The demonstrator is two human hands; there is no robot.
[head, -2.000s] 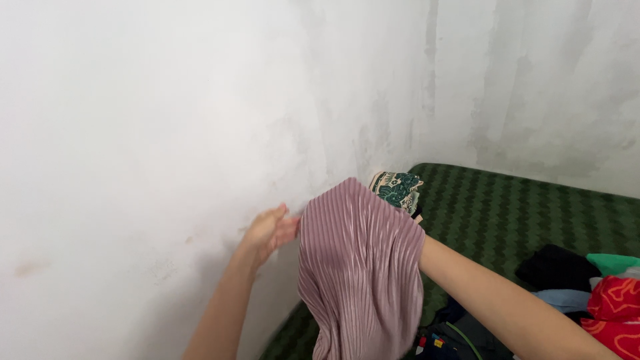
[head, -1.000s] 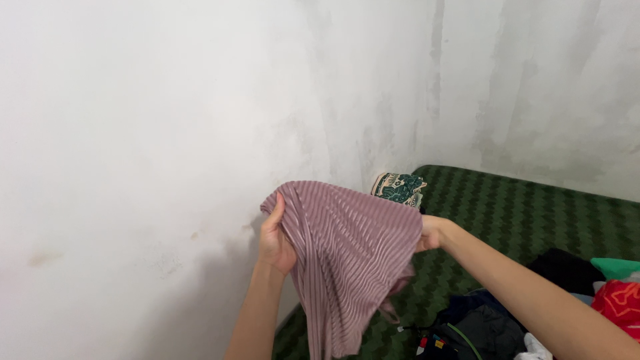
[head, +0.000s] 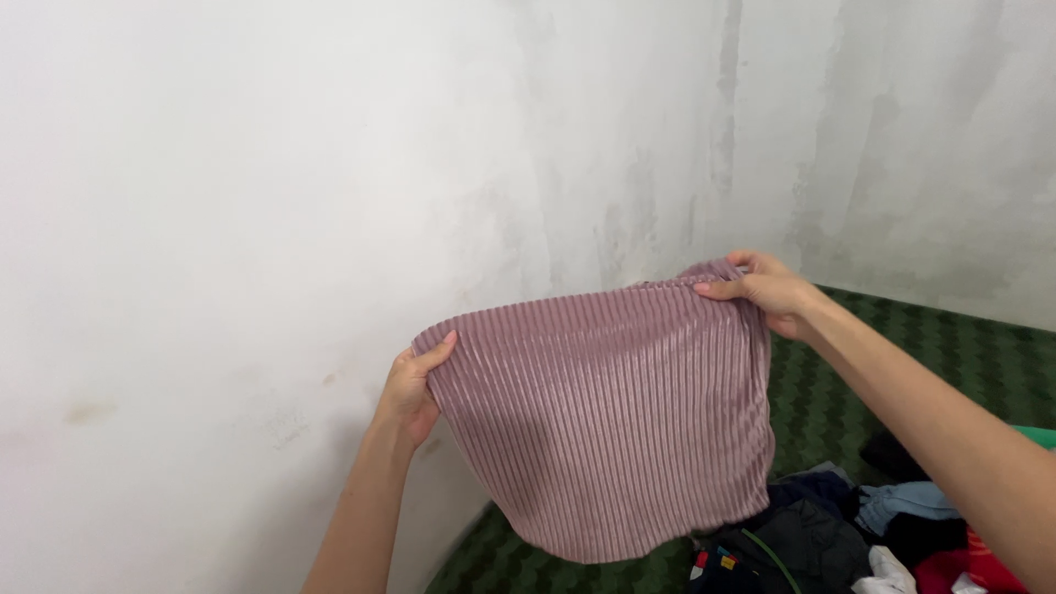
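Observation:
A pink ribbed velvety garment [head: 610, 421] hangs stretched between my two hands, its lower edge loose above the green patterned bedding. My left hand [head: 414, 388] pinches its upper left corner, thumb in front. At the upper right, my right hand [head: 763, 293] grips the cloth between thumb and fingers, with a bunched bit of fabric beside it. The garment hides what lies directly behind it.
A pale, stained wall [head: 247, 206] rises close on the left and meets another at the back. Green patterned bedding [head: 907, 355] spreads at right. Dark clothes [head: 813, 528], a light blue cloth [head: 903, 502] and a red cloth [head: 986, 569] lie heaped at lower right.
The pink garment hung bunched and folded before; now it is spread wide. My hands have moved apart, and my left hand, which was off the cloth two seconds ago, holds its corner.

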